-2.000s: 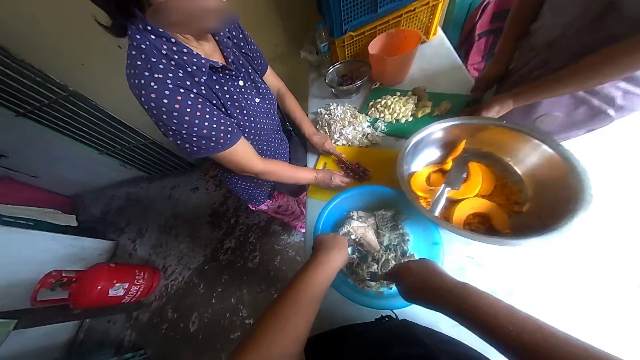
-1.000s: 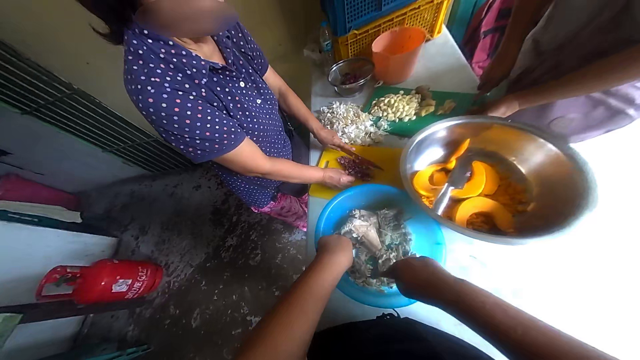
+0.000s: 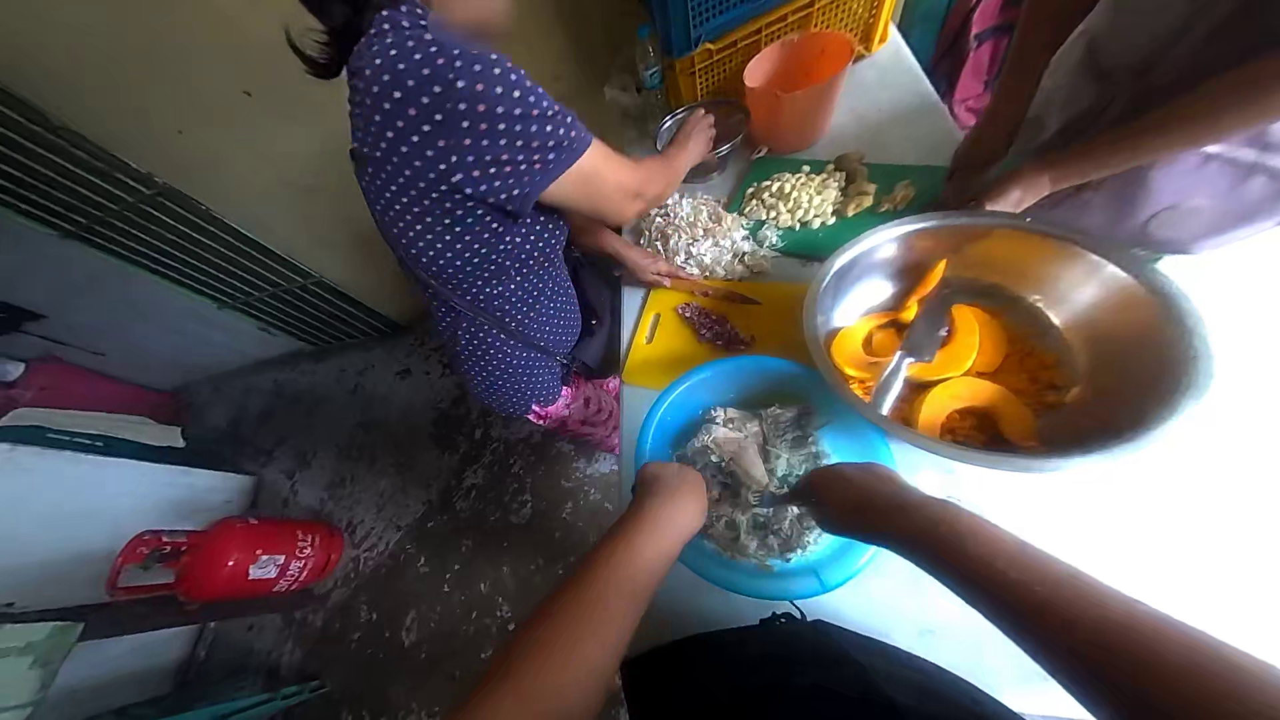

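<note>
A round blue plastic basin (image 3: 665, 400) stands at the near table edge, holding shredded greyish meat or fish (image 3: 765, 480) in a heap. My left hand (image 3: 672, 495) reaches over the basin's left rim to the heap, its fingertips hidden, so its hold is unclear. From the right, my right hand (image 3: 850, 500) is closed on a fork-like metal utensil (image 3: 768, 498) whose end touches the heap. Right behind the basin, a large steel bowl (image 3: 1130, 350) contains orange squash pieces (image 3: 975, 400) and a knife (image 3: 912, 355).
A person (image 3: 470, 180) at the left holds a knife (image 3: 715, 291) over a yellow cutting board (image 3: 655, 345) with chopped reddish pieces. Beyond lie garlic skins (image 3: 700, 235), a green board (image 3: 850, 235) with peeled cloves, an orange container (image 3: 795, 90) and crates. A red gas cylinder (image 3: 260, 560) is on the left.
The person at the left has moved one hand from the yellow board to the metal strainer or bowl near the orange container. My hands stay at the basin.
</note>
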